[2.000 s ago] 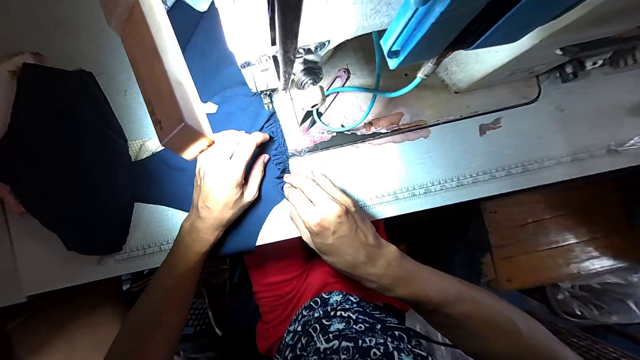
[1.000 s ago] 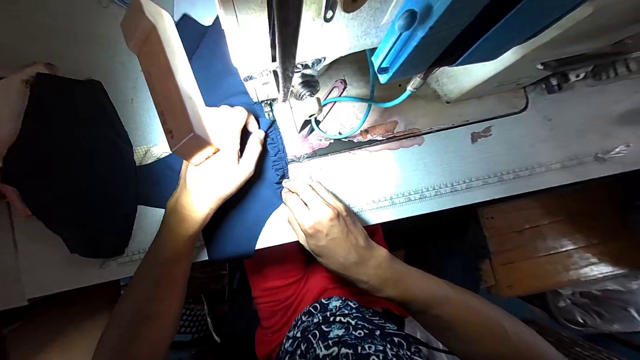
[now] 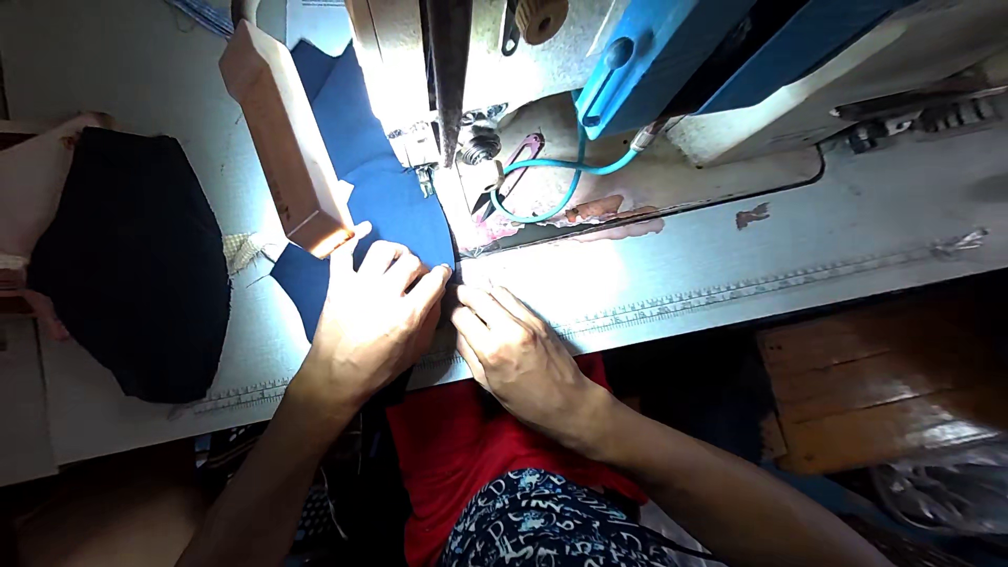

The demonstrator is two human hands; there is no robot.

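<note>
Navy blue fabric point(image 3: 394, 205) lies on the sewing machine bed, its curved right edge just below the presser foot point(image 3: 426, 181). My left hand point(image 3: 378, 307) rests on the fabric, thumb and forefinger pinching its edge near the front. Beside it, my right hand point(image 3: 520, 346) has its fingertips bent together at the same edge; what lies between them is hidden. A teal air tube point(image 3: 543, 219) loops right of the needle area, over thread snips point(image 3: 512, 177) with a pink handle. The fabric's lower part is covered by my left hand.
A beige block-shaped fixture point(image 3: 291, 142) overhangs the fabric. Dark fabric pieces point(image 3: 134, 268) lie at the left. A blue machine part point(image 3: 646, 63) stands at upper right. A measuring tape point(image 3: 709, 295) runs along the table's front edge. Below right is a wooden surface point(image 3: 882, 378).
The gathered strip along the fabric's edge no longer shows; a smooth curved edge lies there now. My left hand has moved toward the table's front edge, nearer my right hand.
</note>
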